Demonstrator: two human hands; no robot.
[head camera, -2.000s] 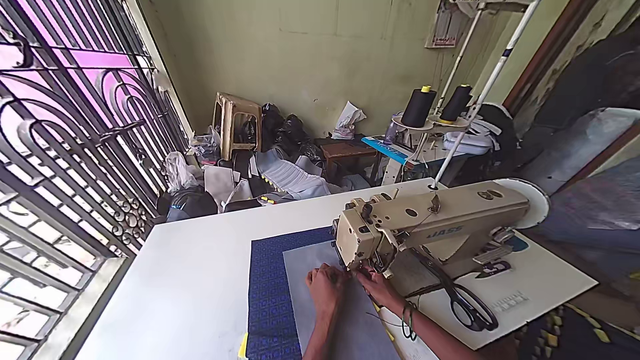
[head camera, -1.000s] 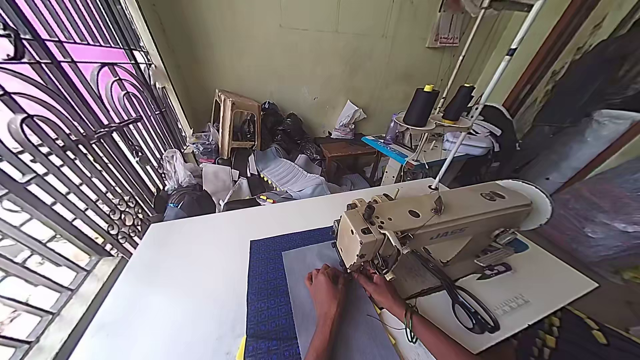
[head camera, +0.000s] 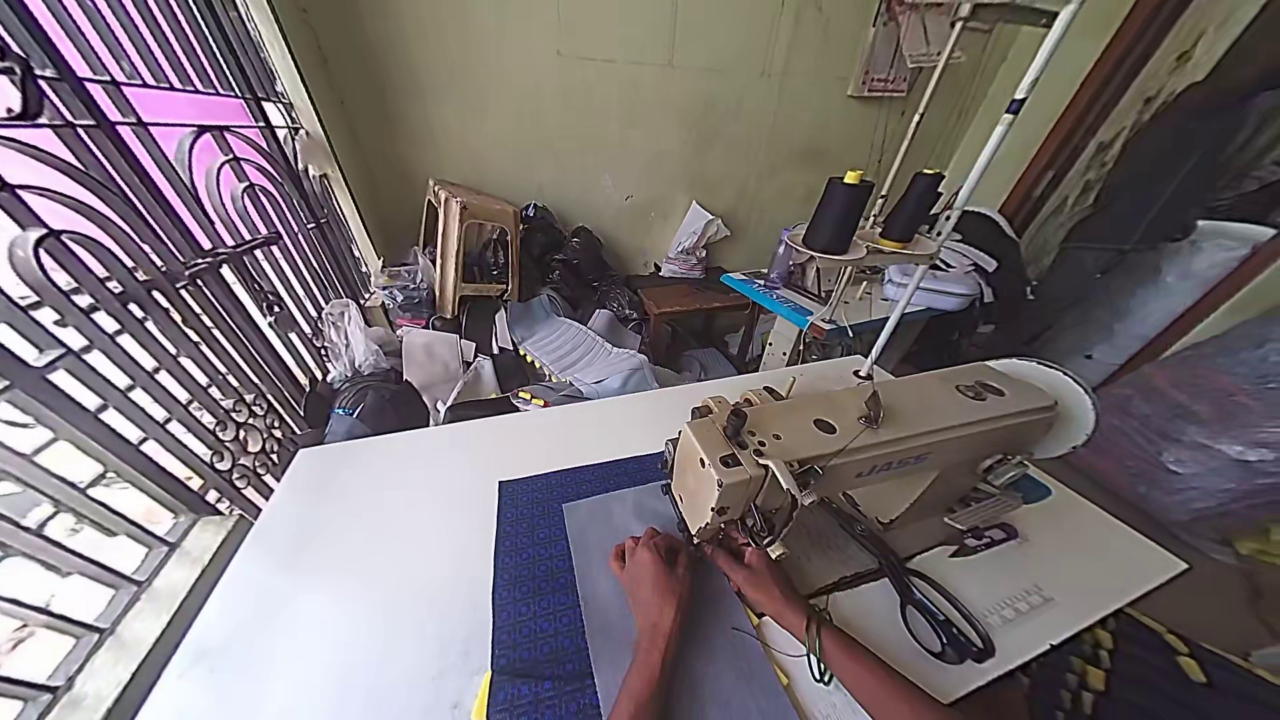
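Observation:
A beige industrial sewing machine (head camera: 850, 440) stands on the white table. Under its needle area lies a plain grey fabric piece (head camera: 620, 580) on top of a blue patterned fabric (head camera: 530, 590). My left hand (head camera: 655, 570) rests on the grey piece just left of the presser foot, fingers curled down onto it. My right hand (head camera: 755, 578) is at the fabric's edge beside the needle, fingertips partly hidden by the machine head; whether they pinch the cloth is unclear. A loose dark thread hangs near the right wrist.
Black-handled scissors (head camera: 935, 615) lie against the machine's base, with a small thread snipper (head camera: 985, 538) beyond. Black thread cones (head camera: 838, 215) stand on a rack behind. A metal grille (head camera: 130, 280) runs along the left. Beyond the table are a plastic stool (head camera: 475, 235) and piled pieces (head camera: 575, 345).

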